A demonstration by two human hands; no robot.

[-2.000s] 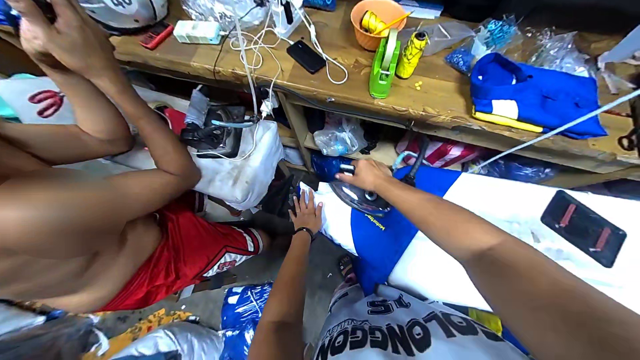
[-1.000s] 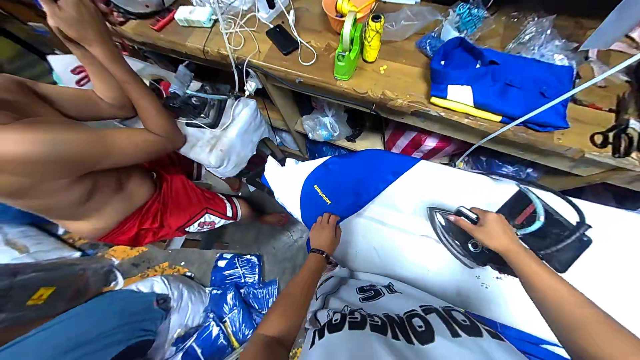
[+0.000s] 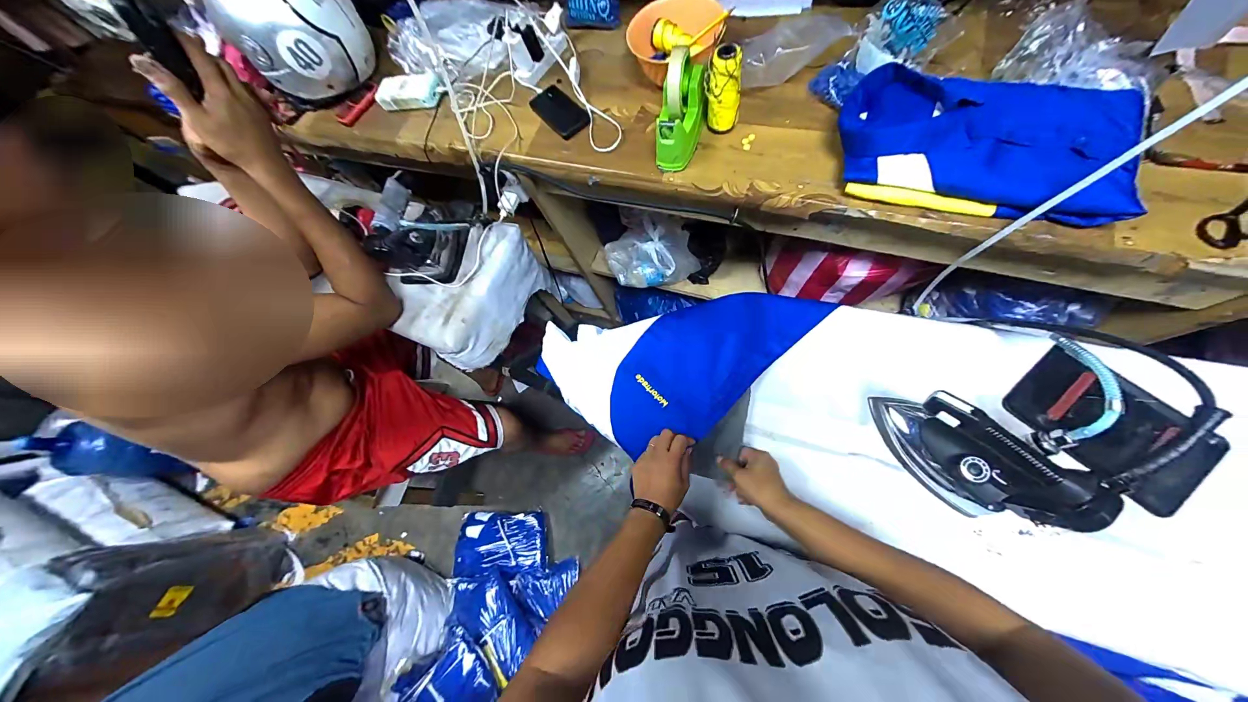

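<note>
A blue and white garment (image 3: 697, 361) with small yellow lettering lies over the narrow end of a white-covered ironing board (image 3: 829, 429). My left hand (image 3: 663, 473) pinches the garment's near edge. Just right of it, near the board's front edge, my right hand (image 3: 756, 478) is held with curled fingers; whether it grips any cloth cannot be told. A black steam iron (image 3: 985, 468) lies to the right on the board, its tip toward the left. Partly beneath its hose is a black rest pad (image 3: 1082, 400) with red strips.
Behind the board, a wooden workbench (image 3: 780, 166) holds a folded blue garment (image 3: 1004, 146), a green tape dispenser (image 3: 681, 112) and an orange bowl (image 3: 648, 39). A person in red shorts (image 3: 390, 419) is at the left. Blue plastic-wrapped packs (image 3: 497, 585) lie on the floor.
My right hand has let go of the iron, which was over the garment two seconds ago and then moved right, and has come left beside my left hand. The iron stays at the right.
</note>
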